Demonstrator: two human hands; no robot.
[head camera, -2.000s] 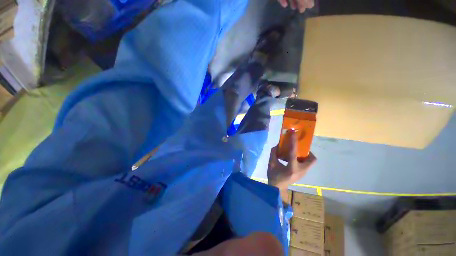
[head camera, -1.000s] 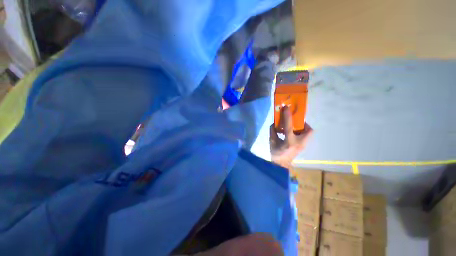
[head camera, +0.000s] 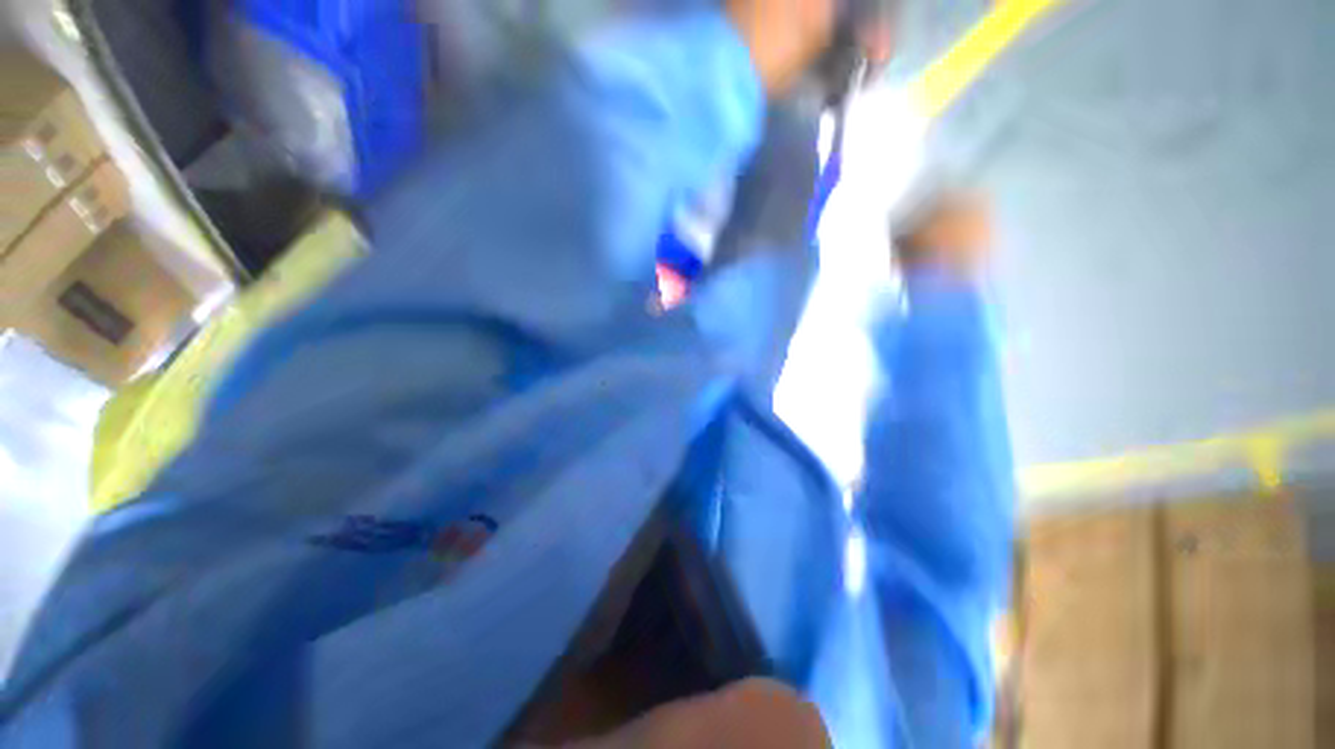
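Observation:
The picture is blurred by motion. My left hand (head camera: 788, 32) is cut off by the top edge, beside a small dark shape that is too blurred to name. My right hand (head camera: 949, 237) is a blur over the grey floor at the end of its blue sleeve, and nothing can be made out in it. The orange tape gun does not show. The large carton is out of the picture. My blue jacket fills the middle and lower left.
Brown cartons (head camera: 1091, 629) stand at the lower right, beyond a yellow floor line (head camera: 1142, 471). More brown boxes (head camera: 129, 293) are at the left edge, near a yellow-green cloth or sheet (head camera: 220, 344). Blue material (head camera: 384, 95) shows at the top left.
The tape gun seen in my right hand is no longer visible. My right hand has moved up and right in the picture. My left hand has come into view at the top. The large carton has left the view.

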